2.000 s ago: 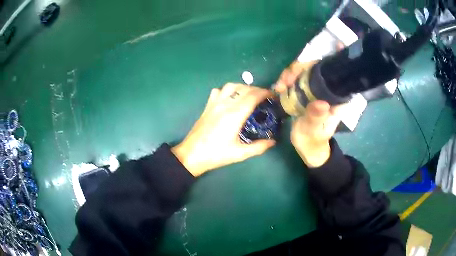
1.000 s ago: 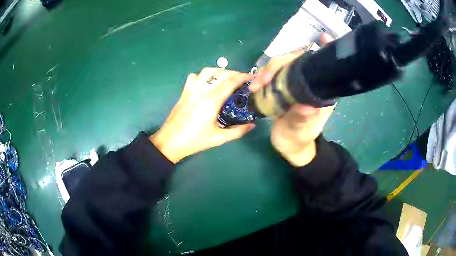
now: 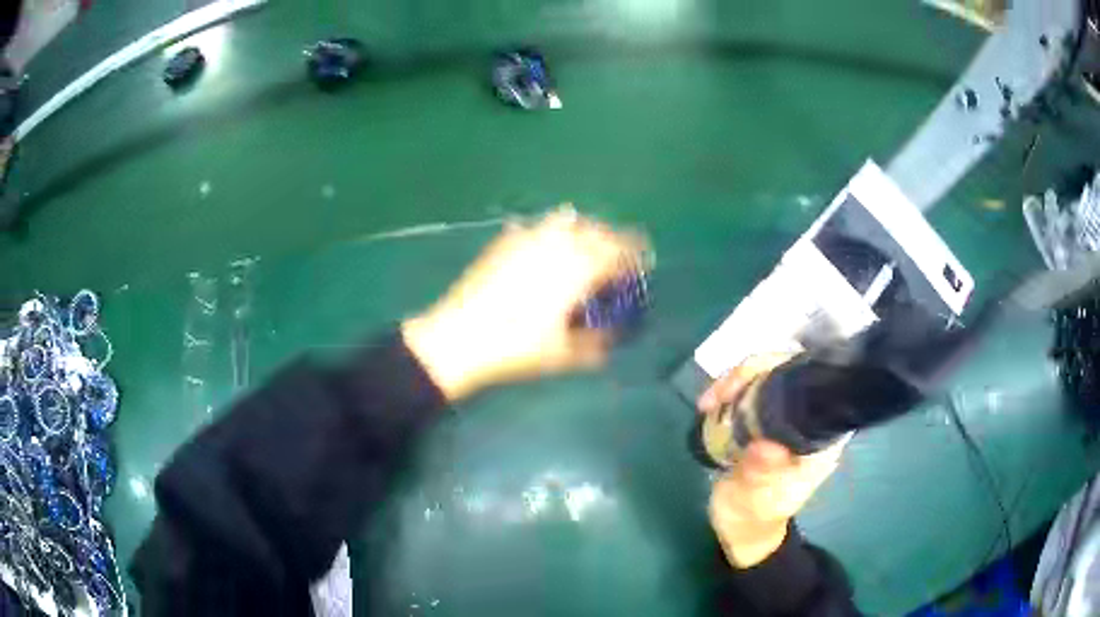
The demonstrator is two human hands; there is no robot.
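Note:
My left hand [image 3: 519,307], blurred, holds a round circuit-board unit [image 3: 613,301] with a dark blue face above the green surface [image 3: 543,470]. My right hand [image 3: 772,482] grips the electric screwdriver [image 3: 832,404], a thick black cylinder with a yellowish band near its tip. The screwdriver lies slanted, its tip pointing left and down, apart from the unit. Its upper end is blurred. The white screw feeder [image 3: 790,301] with a dark window stands just beyond my right hand.
Three dark round units, one at the top centre [image 3: 522,78], lie spaced apart on the far green surface. A tangled heap of wired rings [image 3: 54,422] lies at the left. A pale rail [image 3: 989,103] runs at the upper right. Dark small parts [image 3: 1076,362] lie at the far right.
The screwdriver has come away from the unit and sits lower right with my right hand. My left hand still holds the unit. The view has shifted, showing more of the far surface.

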